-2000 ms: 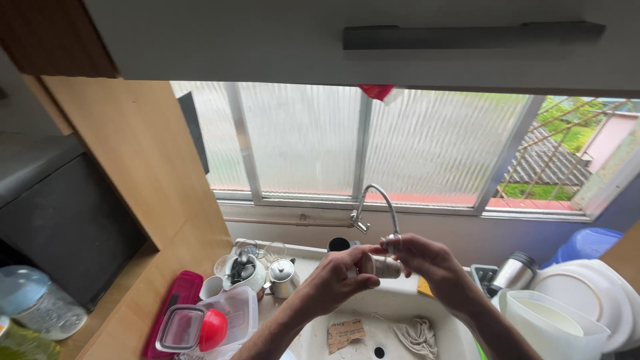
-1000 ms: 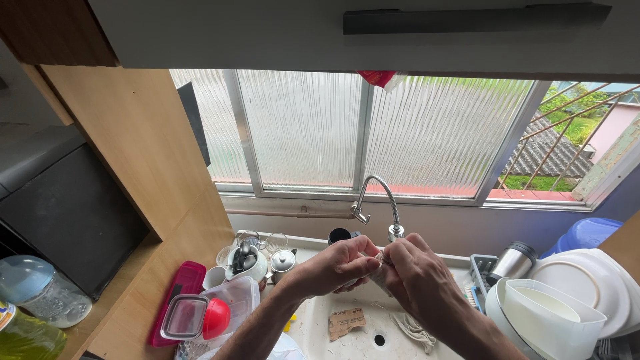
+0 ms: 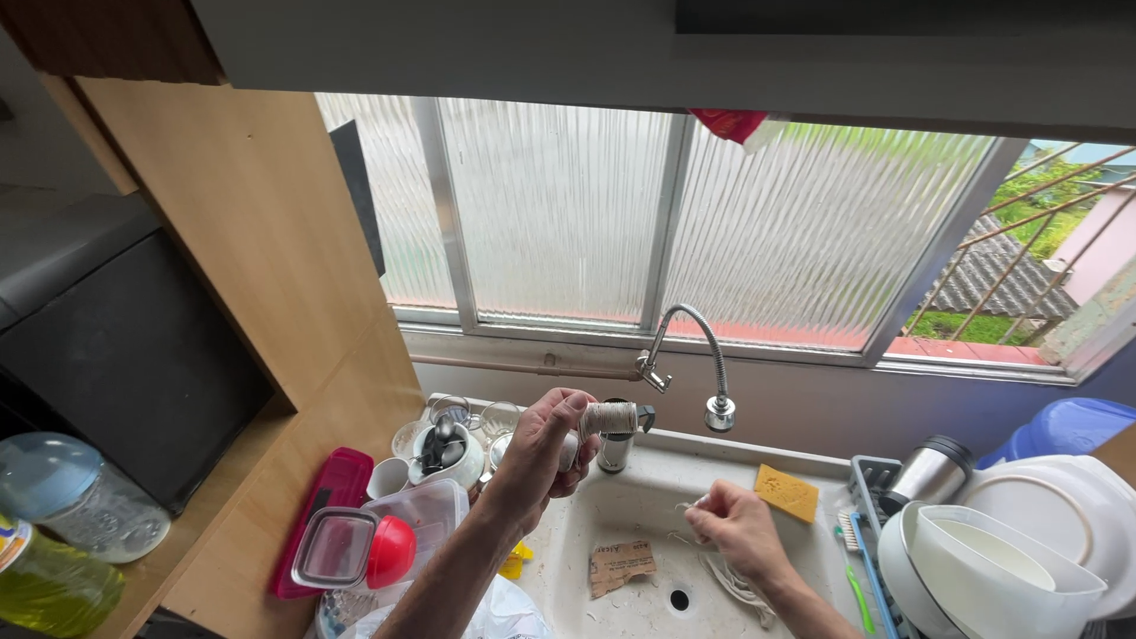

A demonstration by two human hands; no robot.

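Note:
My left hand [image 3: 555, 444] holds a small cylinder wound with whitish cord [image 3: 609, 418] above the sink's back left area, with another pale piece partly hidden in its fingers. Lower and to the right, my right hand [image 3: 729, 524] is closed on a bit of thin white strand [image 3: 688, 505] over the basin. In the white sink [image 3: 621, 506] lie a torn piece of brown cardboard [image 3: 621, 568], a tangle of pale cord [image 3: 741, 586] and the drain hole [image 3: 680, 600]. A flexible-neck faucet [image 3: 717, 364] stands behind the hands.
A yellow sponge [image 3: 786, 493] lies on the right ledge, beside a dish rack [image 3: 865, 532] with bowls [image 3: 976, 559] and a steel thermos [image 3: 927, 475]. Cups, cutlery and plastic containers [image 3: 342, 546] crowd the left side. A dark-topped metal cup [image 3: 614, 451] stands behind my left hand.
My hands were close together one second ago; now they are apart, the right one lower and to the right. The cord-wound cylinder shows plainly in my left hand.

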